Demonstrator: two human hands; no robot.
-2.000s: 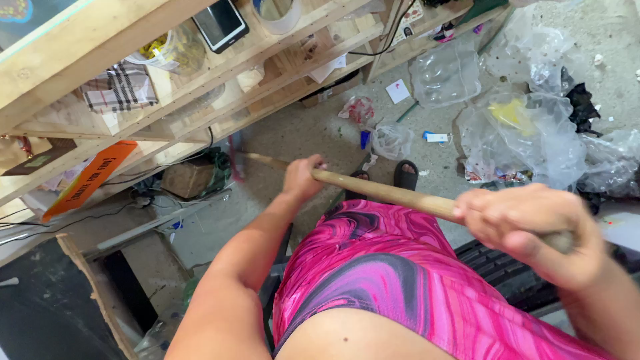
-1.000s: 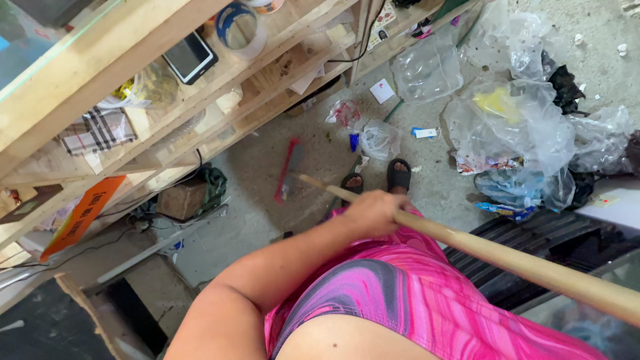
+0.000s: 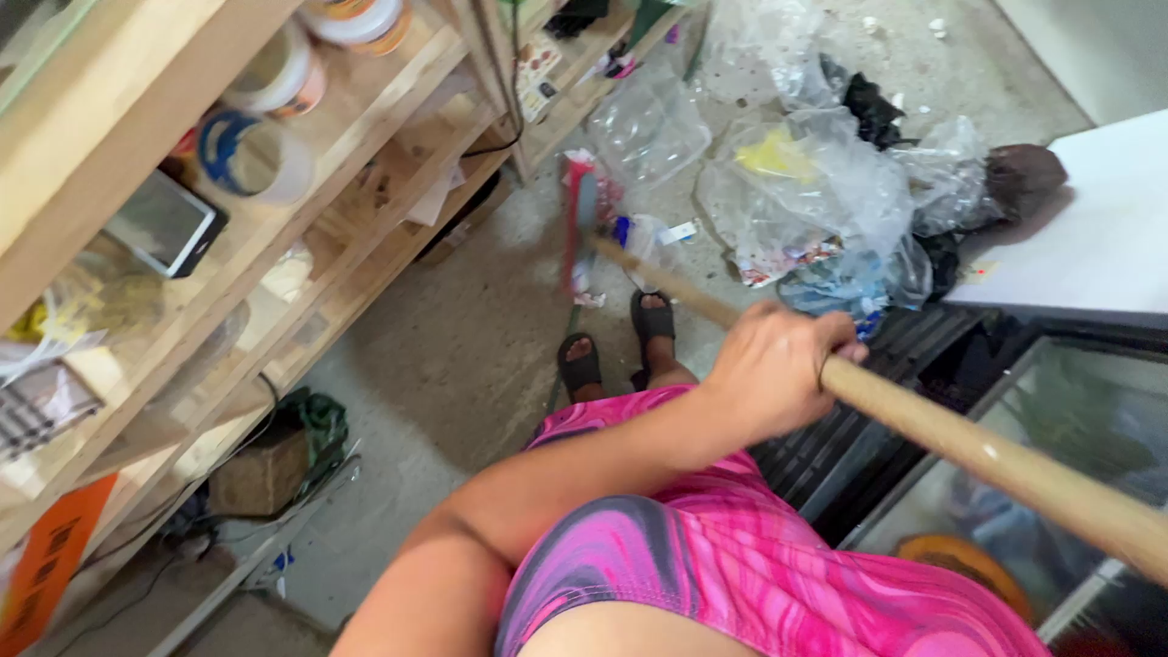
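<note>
My left hand (image 3: 776, 360) is closed around the pale wooden handle (image 3: 985, 452) of a broom, in front of my body. The handle slants from the lower right edge up to the red and grey broom head (image 3: 580, 224), which rests on the concrete floor just beyond my sandalled feet. Small litter, including a white and blue packet (image 3: 679, 233) and a thin clear bag (image 3: 646, 245), lies right of the head. The far end of the handle runs out of view at the right, and my right hand is out of view too.
Wooden shelves (image 3: 365, 196) on the left hold tubs, tape and a phone-like device (image 3: 167, 224). Crumpled clear plastic bags (image 3: 803, 192) lie on the floor ahead. A white panel (image 3: 1086, 219) and a black-framed glass-topped case (image 3: 1022, 438) stand at the right.
The broom head has moved away from near the shelf base, forward and right to the small litter. My right hand, on the handle two seconds ago, has left the view.
</note>
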